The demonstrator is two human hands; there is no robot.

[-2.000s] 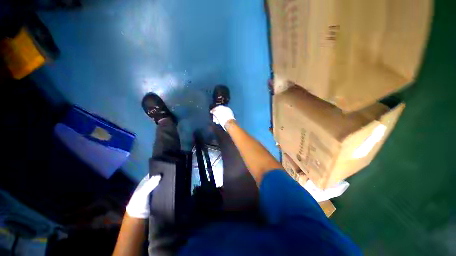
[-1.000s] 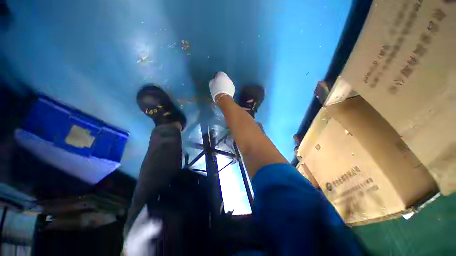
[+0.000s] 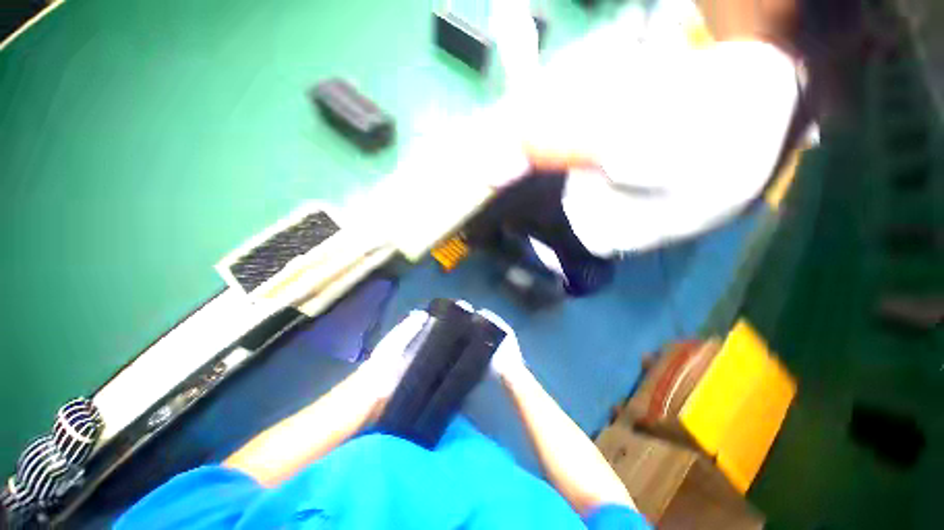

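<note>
A black box unit (image 3: pixel 440 373) is held upright in front of my blue-sleeved body, between both hands. My left hand (image 3: pixel 399 349), in a white glove, grips its left side. My right hand (image 3: pixel 506 352), also white-gloved, grips its right side near the top. The fingers are partly hidden and blurred. The parts tray (image 3: pixel 285 252), with a pale rim and dark filling, sits on the edge of the green belt.
Black units (image 3: pixel 353 112) lie on the green belt (image 3: pixel 155 135). A co-worker in a white shirt (image 3: pixel 673 145) leans at the belt ahead. A striped cloth (image 3: pixel 57 455) is at the lower left. Cartons (image 3: pixel 647 466) and a yellow tray (image 3: pixel 738 404) stand lower right.
The view has swung from the floor, my shoes and cartons to the green belt and co-worker. My right hand, empty-looking before over the floor, is now on the black unit with my left.
</note>
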